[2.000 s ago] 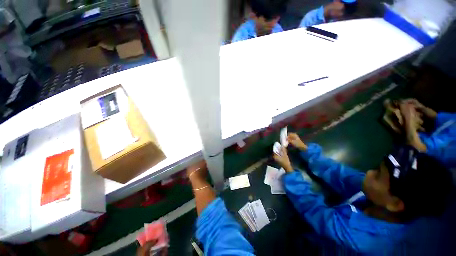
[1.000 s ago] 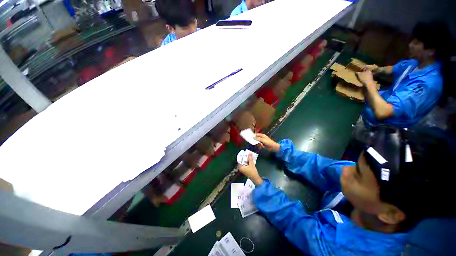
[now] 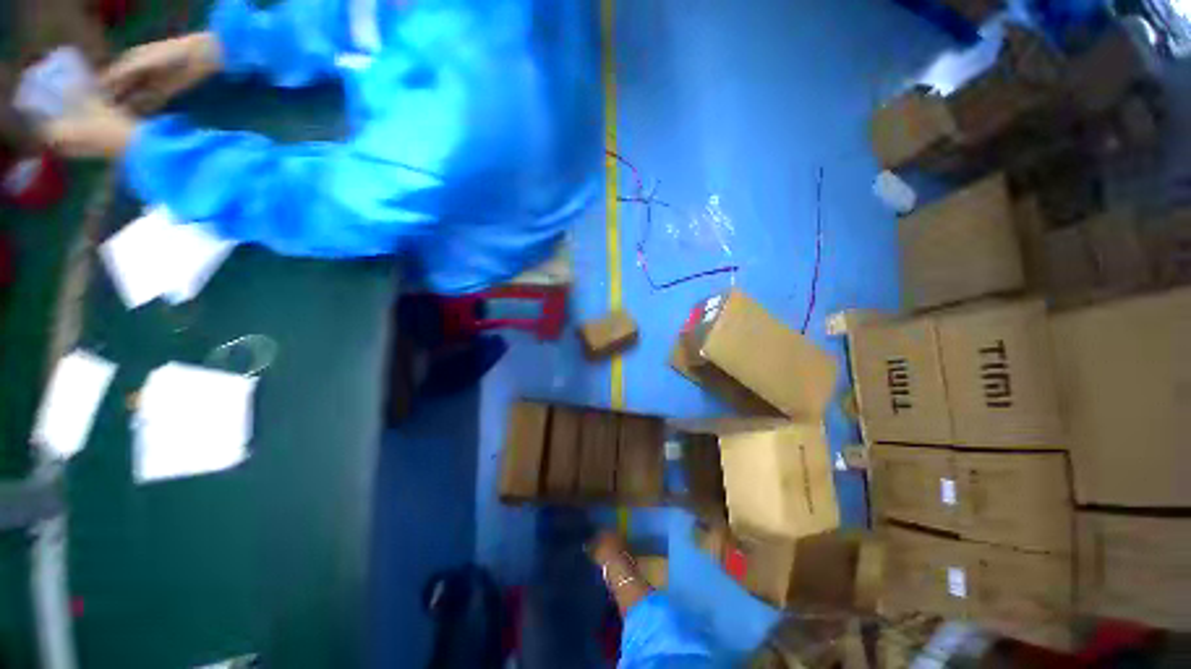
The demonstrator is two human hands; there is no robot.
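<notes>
My right hand (image 3: 609, 549), with a band at the wrist and a blue sleeve, reaches in from the bottom edge. Its fingers are small, blurred and dark, so I cannot tell whether they hold anything. It is just below a row of brown cartons (image 3: 583, 451) on the blue floor. Right of the row is a lighter brown carton (image 3: 771, 477), with a tilted carton (image 3: 771, 353) above it that has a red and white label. My left hand is not in view.
A neighbouring worker in a blue smock (image 3: 483, 131) handles white leaflets (image 3: 55, 85) at upper left. More white leaflets (image 3: 193, 421) lie on the dark green bench (image 3: 307, 523). Stacked cartons (image 3: 960, 477) stand at right. A small box (image 3: 609, 335) and thin cords (image 3: 819, 242) lie on the floor.
The view has swung from the white shelf to the floor and cartons on the right. My right hand has come back into view; the pink packets seen two seconds ago are out of view.
</notes>
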